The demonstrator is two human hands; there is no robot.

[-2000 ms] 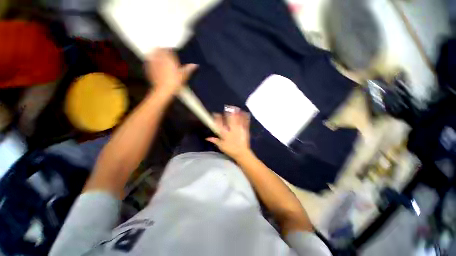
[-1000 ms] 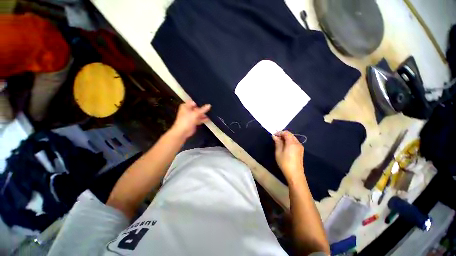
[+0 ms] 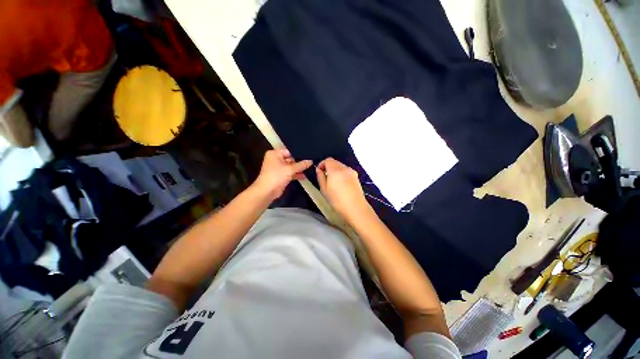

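Note:
The dark jacket panel [image 3: 421, 238] lies flat on the pale table [image 3: 210, 31], its lower edge along the table edge. The white rounded pocket piece [image 3: 403, 154] lies on it, with a thin pale thread at its lower corner. My left hand [image 3: 281, 170] is at the panel's near edge, thumb and index finger together. My right hand [image 3: 340, 184] is just right of it over the panel, fingertips pinched, the two hands close but apart. A needle or thread between the fingertips is too small to tell.
A grey oval pad [image 3: 537, 52] and a steam iron [image 3: 575, 158] stand at the right. Dark shears [image 3: 547, 259], a yellow item [image 3: 586, 249] and a red item [image 3: 510, 333] lie lower right. A yellow stool [image 3: 149, 105] and a person in orange [image 3: 56, 35] are at the left.
My right hand has moved left from the white piece's lower corner to beside my left hand. My left hand stays near the panel's edge, its fingers now closer together. The view has shifted.

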